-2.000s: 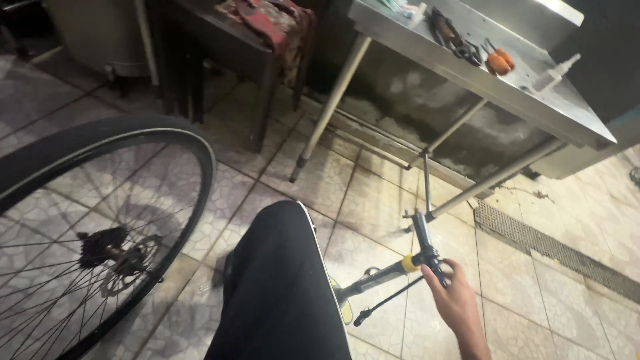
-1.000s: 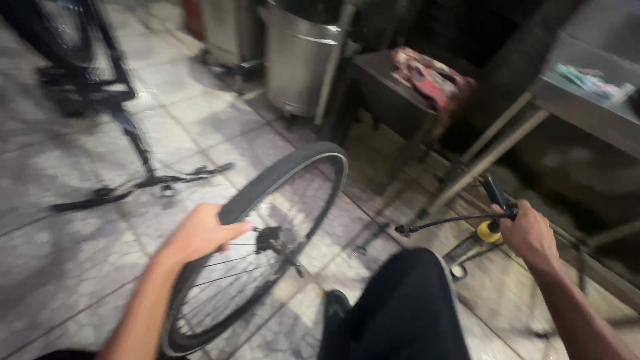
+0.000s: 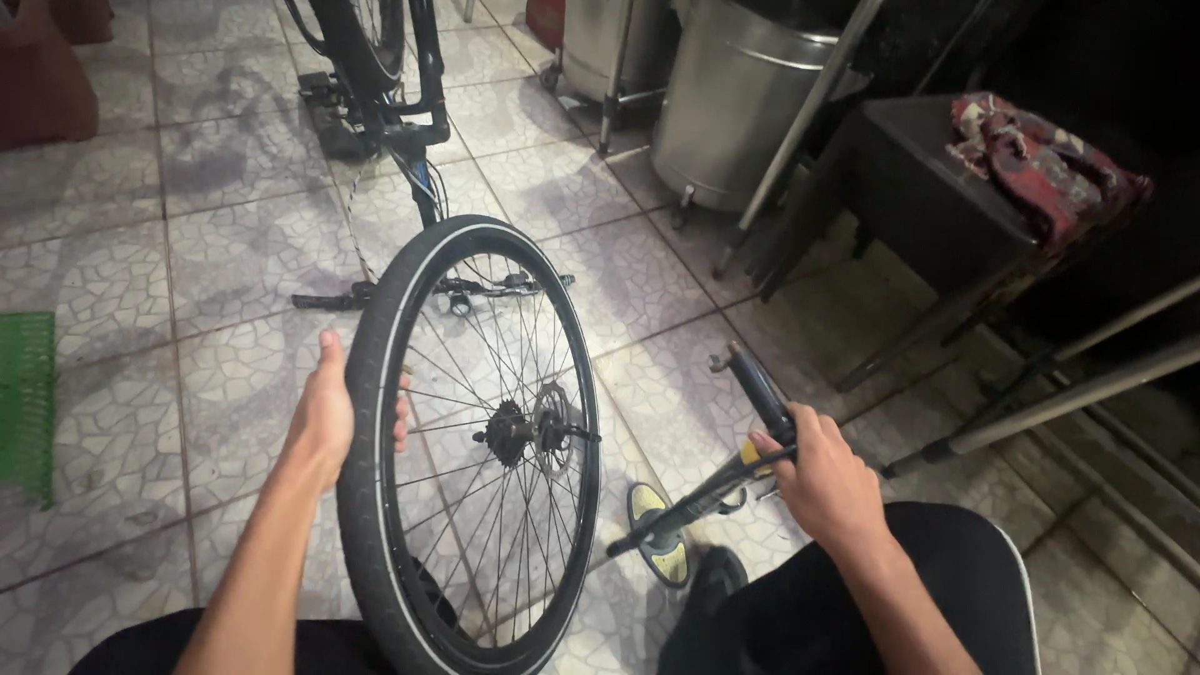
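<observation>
A bicycle wheel (image 3: 375, 450) with a black tyre stands upright between my knees, its cassette (image 3: 507, 433) and disc brake rotor (image 3: 555, 428) facing up and right. My left hand (image 3: 328, 422) grips the tyre and rim on the left side, fingertips showing through the spokes. In my right hand (image 3: 825, 469) is the black head of a floor pump (image 3: 694, 497), whose barrel has a yellow band and slants down to a yellow and grey foot base (image 3: 659, 536). The pump's hose runs from beside my right hand down to the left.
Beyond the wheel, an upturned bicycle (image 3: 417, 141) rests with its handlebar (image 3: 328, 301) on the tiled floor. Metal bins (image 3: 731, 103) stand behind. To the right are a dark stool (image 3: 900, 169) with a red patterned cloth (image 3: 1031, 169) and metal table legs (image 3: 1078, 403). A green crate (image 3: 26, 403) lies left.
The view has swung left. My left hand, out of view in the oldest frame, now holds the wheel, which has come more upright before me. My right hand stays on the pump.
</observation>
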